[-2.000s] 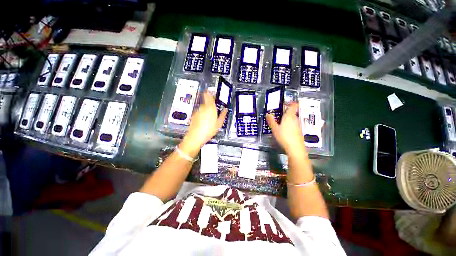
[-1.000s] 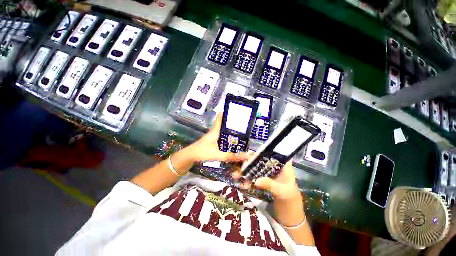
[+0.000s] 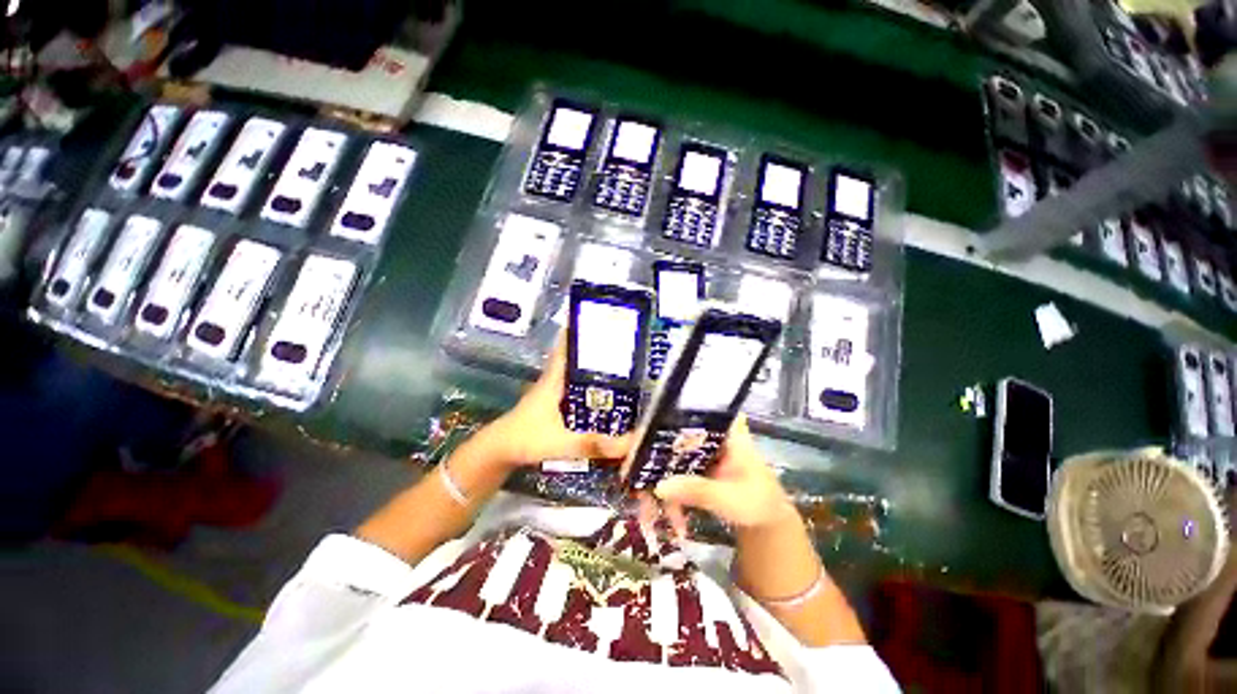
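My left hand (image 3: 543, 420) holds a keypad phone (image 3: 605, 339), screen up, over the near edge of the clear tray (image 3: 468, 325). My right hand (image 3: 739, 481) holds another keypad phone (image 3: 705, 393), tilted, its lower end close to the first phone. In the tray's back row several phones lie screen up. In its near row a white-backed phone (image 3: 516, 275) lies at the left end and another (image 3: 838, 359) at the right end. A face-up phone (image 3: 678, 292) between them is partly hidden by the held phones.
A tray of white-backed phones (image 3: 177, 281) lies at left. At right are a smartphone (image 3: 1022, 447), small white bits (image 3: 973, 400), a paper scrap (image 3: 1053, 324), a beige fan (image 3: 1140, 530) and a grey metal post (image 3: 1085, 190). More phones in trays (image 3: 1072, 136) stand at upper right.
Since two seconds ago, both hands have lifted their phones from the near row and brought them together towards my body. Over the last second, the right phone has turned more upright.
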